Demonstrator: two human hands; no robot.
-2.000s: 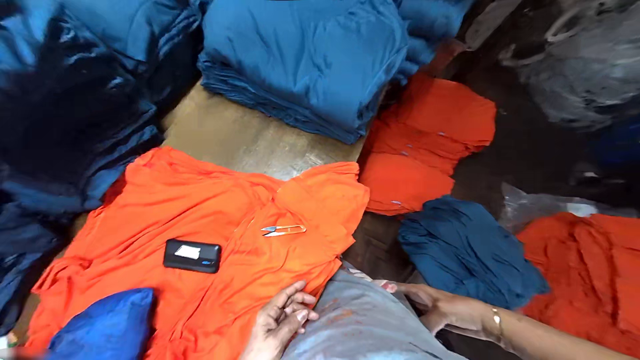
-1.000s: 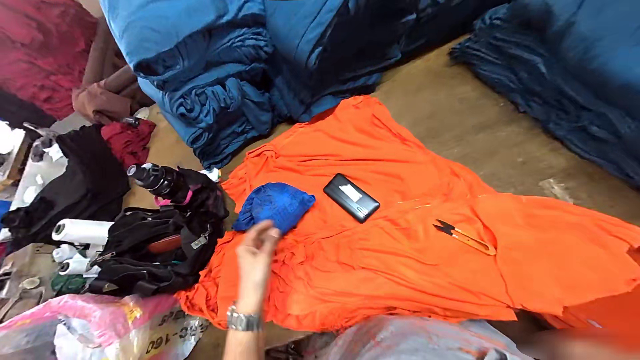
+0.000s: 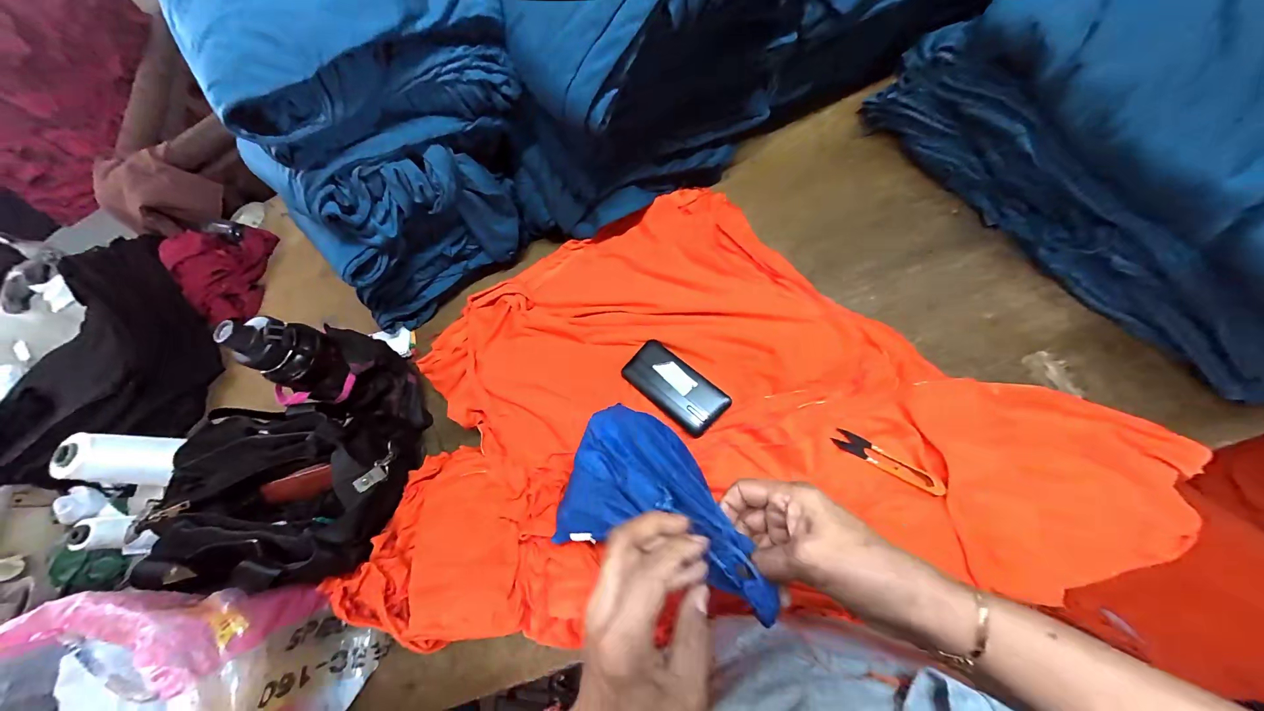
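Note:
Both hands are at a blue cloth piece above a spread orange garment. My right hand grips the cloth's right edge between thumb and fingers. My left hand is at its lower front, fingers bent and slightly blurred; whether it pinches the cloth cannot be told. Just beyond the blue cloth, a black phone-like device with a pale label lies on the orange fabric. To the right lie orange-handled thread snips with dark blades.
Stacks of blue fabric stand at the back and more dark blue fabric at the right. On the left are a black bag, a dark bottle, white thread cones and a printed plastic bag.
One second ago the blue cloth lay bunched left of the device with my left hand over it. It is now opened out nearer my body, and my right hand has come onto it.

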